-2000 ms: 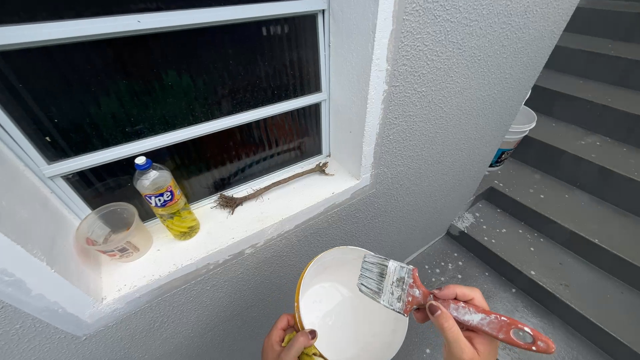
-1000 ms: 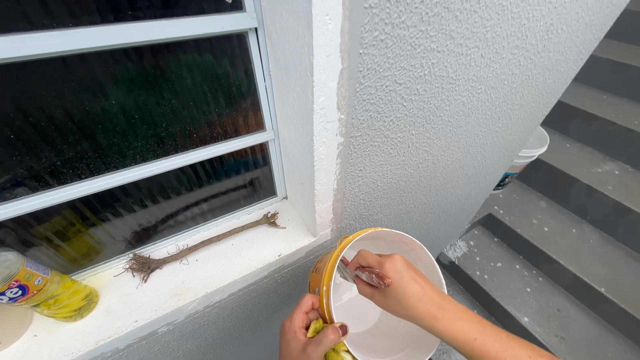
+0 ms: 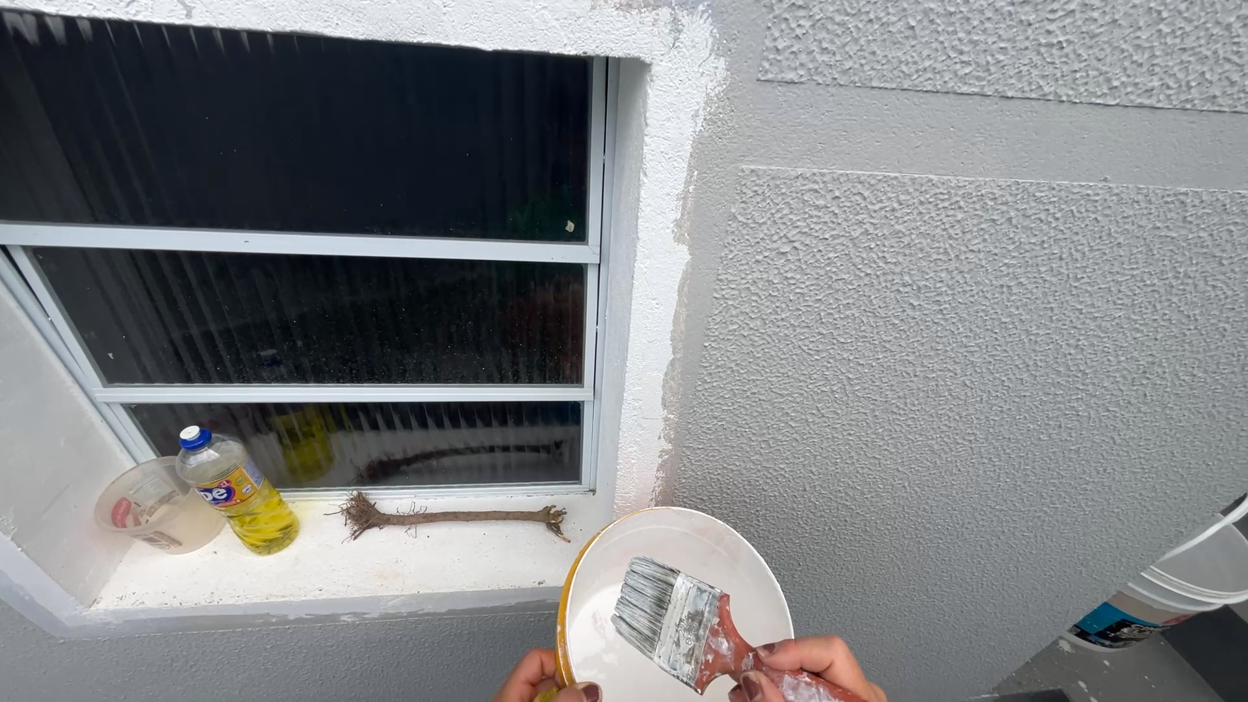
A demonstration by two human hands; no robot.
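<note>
My right hand (image 3: 814, 671) grips the red handle of a flat paintbrush (image 3: 673, 624), whose white-coated bristles point up and left over the mouth of a paint tub. The round tub (image 3: 746, 556), yellow outside and white inside, holds white paint at the bottom. At the tub's lower left, my left hand (image 3: 546, 678) holds it by the side, with a bit of yellow material under the fingers. Most of both hands lies beyond the bottom edge. A white painted band (image 3: 658, 292) frames the window against the grey textured wall (image 3: 936, 390).
On the white sill (image 3: 390, 575) stand a clear plastic container (image 3: 161, 517) and a dish-soap bottle (image 3: 249, 507) of yellow liquid. A dry stick with roots (image 3: 458, 518) lies beside them. Dark window panes (image 3: 312, 312) rise behind. A plastic bucket (image 3: 1160, 600) is at the lower right.
The brush was down inside the tub a second ago; my right hand has lifted it so the bristles show above the paint. The view has swung up to more of the window and wall.
</note>
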